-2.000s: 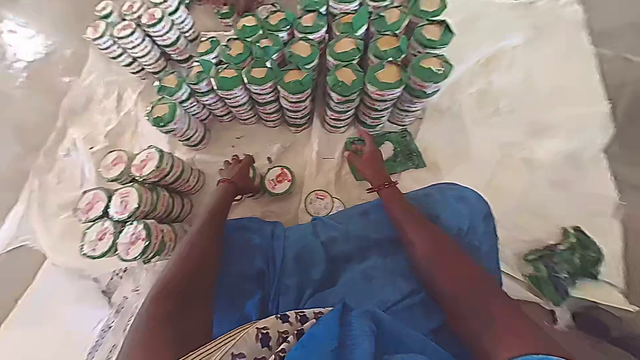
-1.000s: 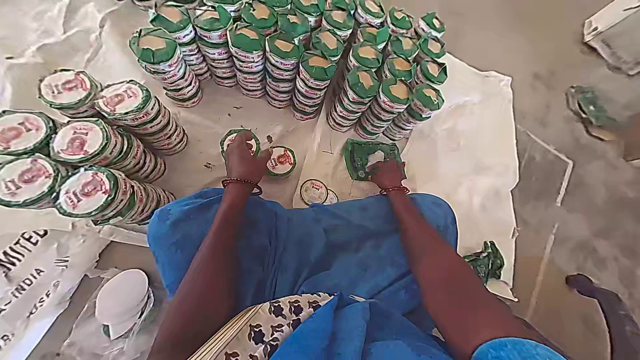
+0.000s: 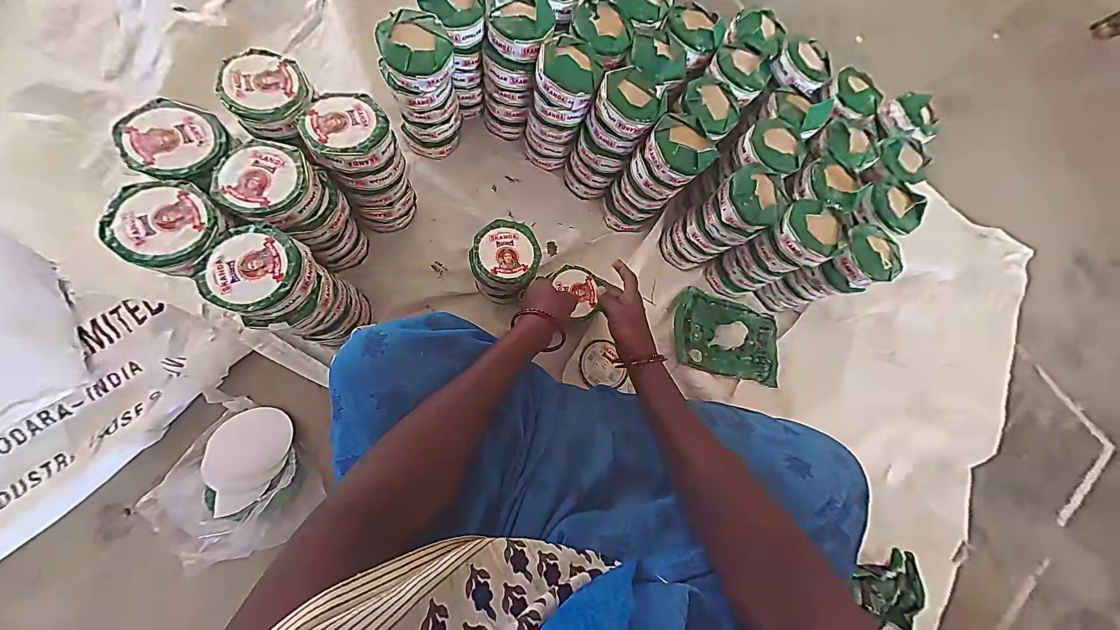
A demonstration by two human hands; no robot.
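Both my left hand (image 3: 551,302) and my right hand (image 3: 623,302) grip a round, green-edged pack with a printed label (image 3: 577,291) from its two sides. Just up and left of it stands a short stack of like packs (image 3: 506,254). A round printed label (image 3: 603,363) lies by my knees, below the right wrist. Right of my right hand a green printed sheet (image 3: 726,337) lies flat, with a white patch on it. What lies under the held pack is hidden.
Several stacks of labelled packs (image 3: 254,267) stand at the left, and many green-topped stacks (image 3: 682,149) stand beyond my hands. A white sheet (image 3: 919,350) lies beneath. White discs in a plastic bag (image 3: 249,455) sit lower left; crumpled green wrapping (image 3: 892,586) lies lower right.
My right hand has moved left off the green sheet to the labelled pack. My left hand has left the stack beside it and come to the same pack. The view has shifted.
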